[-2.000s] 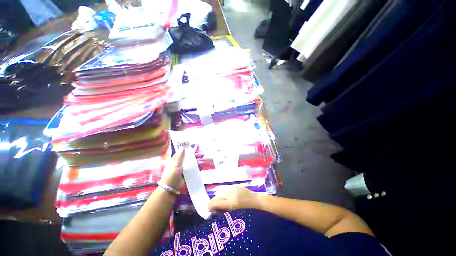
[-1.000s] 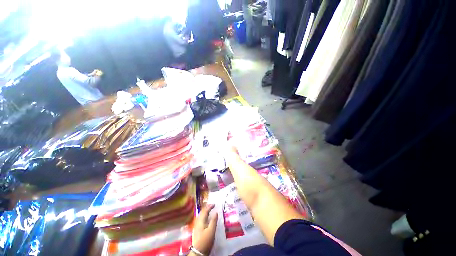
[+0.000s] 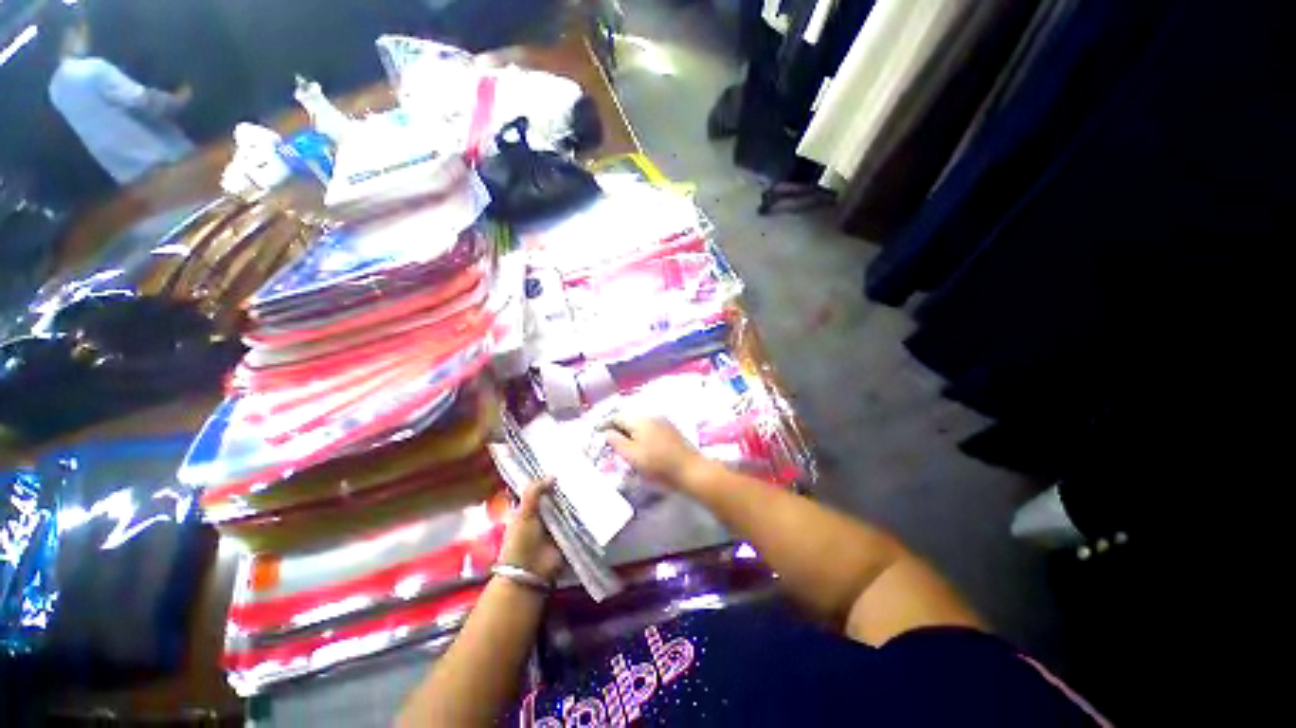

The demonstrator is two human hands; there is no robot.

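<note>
My left hand (image 3: 532,538) holds a bundle of folded white label sheets (image 3: 557,509) by its lower left side, over the right-hand stack of red-banded bags (image 3: 736,469). My right hand (image 3: 651,450) is at the upper right of the sheets, fingers bent and touching or just above the top sheet. Whether its fingers grip the paper cannot be told. A rolled white strip (image 3: 574,386) lies on the stack just beyond the sheets.
A taller stack of red-edged bags (image 3: 373,356) stands left. A black plastic bag (image 3: 535,181) lies on the far stack. Blue-edged bagged garments (image 3: 107,569) lie far left. Hanging clothes (image 3: 1080,242) line the right aisle. A person (image 3: 114,114) stands beyond the table.
My right hand has drawn back from the far part of the stack to the sheets. My left hand, open and lower a second ago, now holds the folded sheets. The view has tilted down.
</note>
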